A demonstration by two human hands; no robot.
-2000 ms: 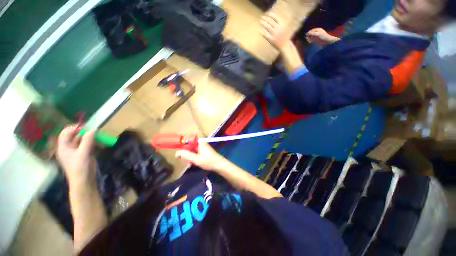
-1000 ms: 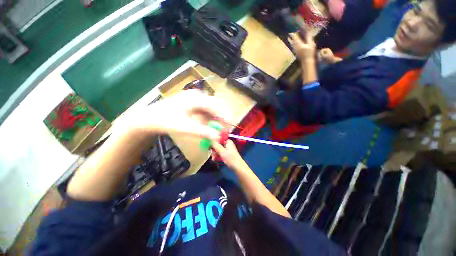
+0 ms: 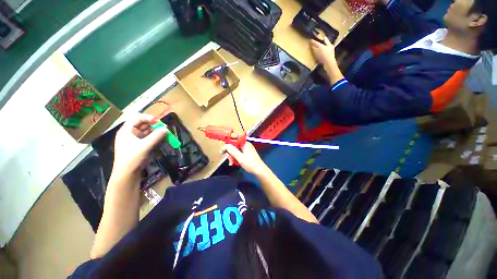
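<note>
My left hand (image 3: 131, 143) pinches a green battery cell (image 3: 173, 140) above an open black plastic housing (image 3: 188, 158) on the bench. Thin red lead wires (image 3: 162, 103) show beyond the fingers. My right hand (image 3: 245, 158) grips the red hot glue gun (image 3: 224, 135) by its handle, with its nozzle pointing left toward the housing, apart from it and the cell. A long white glue stick (image 3: 294, 144) runs out of its back to the right. More black housings (image 3: 90, 188) lie left of and partly behind my left forearm.
A cardboard tray (image 3: 204, 101) holds a black glue gun (image 3: 218, 73). A parts box (image 3: 90, 131) of green cells and red wires stands at the far left. Stacked housings (image 3: 242, 30) stand beyond the tray. A person (image 3: 381, 92) in navy and orange works at the right. Packed black parts (image 3: 381, 212) lie lower right.
My left hand has moved left with the green cell, away from the glue gun where it was a second ago. The gun's red body and nozzle now show clearly. The neighbouring person's head has turned away.
</note>
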